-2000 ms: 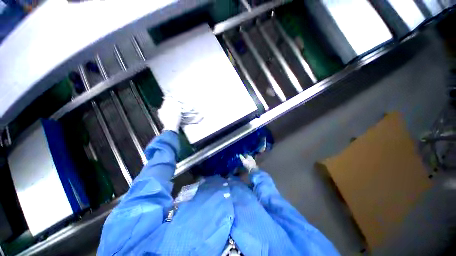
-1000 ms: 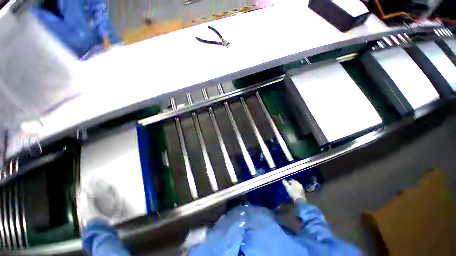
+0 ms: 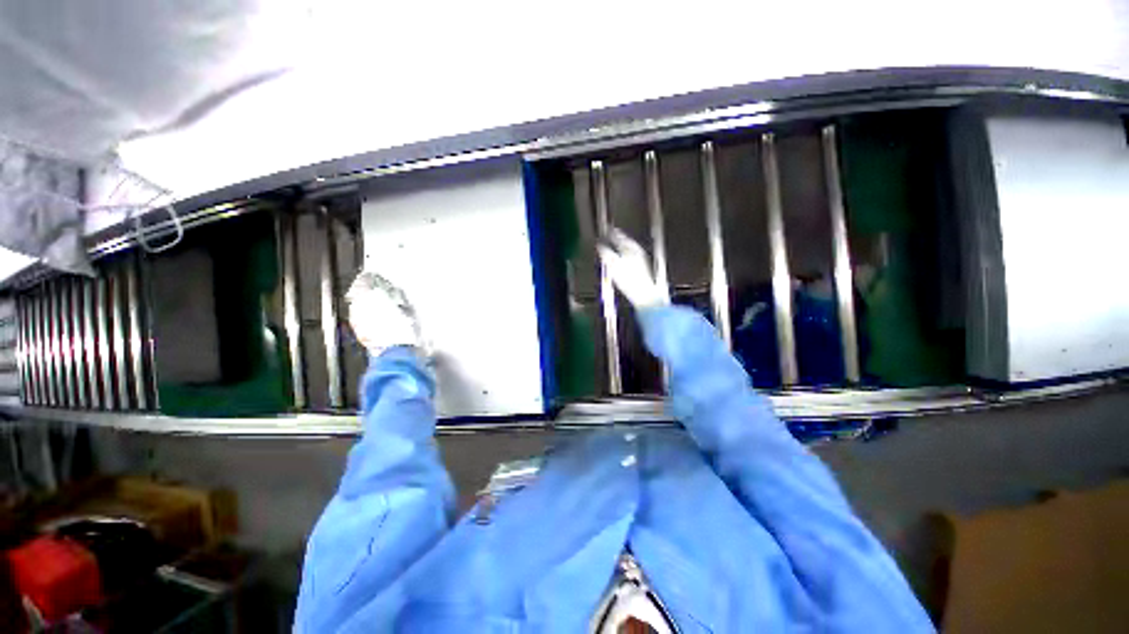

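A white flat-topped enclosure (image 3: 477, 279) with a blue right side lies on a dark green carrier (image 3: 565, 359) on the roller conveyor. My gloved left hand (image 3: 390, 325) is at the enclosure's left edge. Wrinkled white plastic or a wipe (image 3: 369, 303) shows at its fingers, hard to tell from the glove. My gloved right hand (image 3: 629, 266) is over the rollers right of the enclosure, fingers extended, holding nothing visible and not touching the enclosure.
Bare rollers (image 3: 712, 248) lie between this enclosure and another white-topped one (image 3: 1077, 248) at the right. A green carrier (image 3: 229, 390) is at the left. The white bench (image 3: 693, 50) runs behind. Blue material shows beneath the rollers. Brown cardboard (image 3: 1040, 564) and a red object (image 3: 52, 576) are low down.
The view has shifted left, centring the blue-sided enclosure. My left hand has moved from its top to its left edge. My right hand has come up from below the near rail to over the rollers.
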